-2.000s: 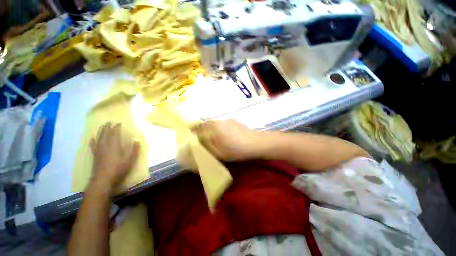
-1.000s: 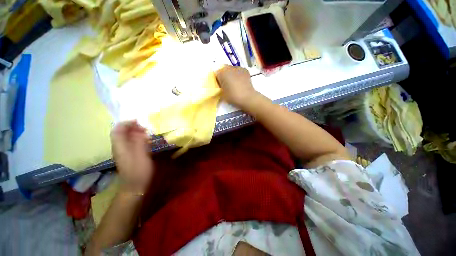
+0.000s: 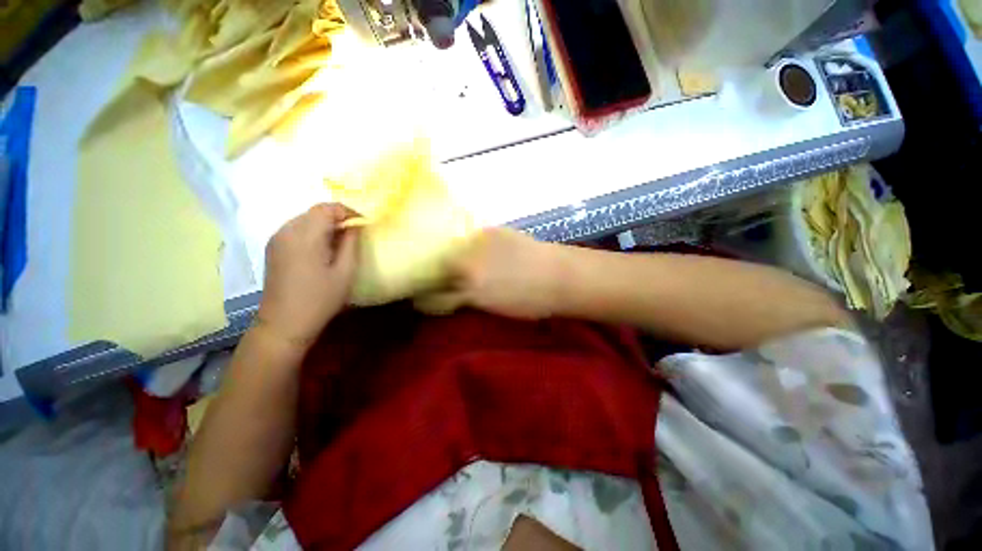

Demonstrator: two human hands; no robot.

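A small yellow fabric piece is held between my two hands at the table's front edge, below the bright lamp glare. My left hand pinches its left side between thumb and fingers. My right hand is blurred and holds its lower right side; the fingertips are partly hidden by the cloth. A flat pale-yellow panel lies on the table to the left. A crumpled yellow heap lies behind, left of the needle area.
Snips with blue handles and a phone in a red case lie right of the needle. The table's front edge carries a marked tape. Yellow pieces hang in a container below right.
My left hand has moved from empty to gripping the piece. My right hand has moved down and left, bringing the cloth nearer my body. The view has shifted closer to the table edge.
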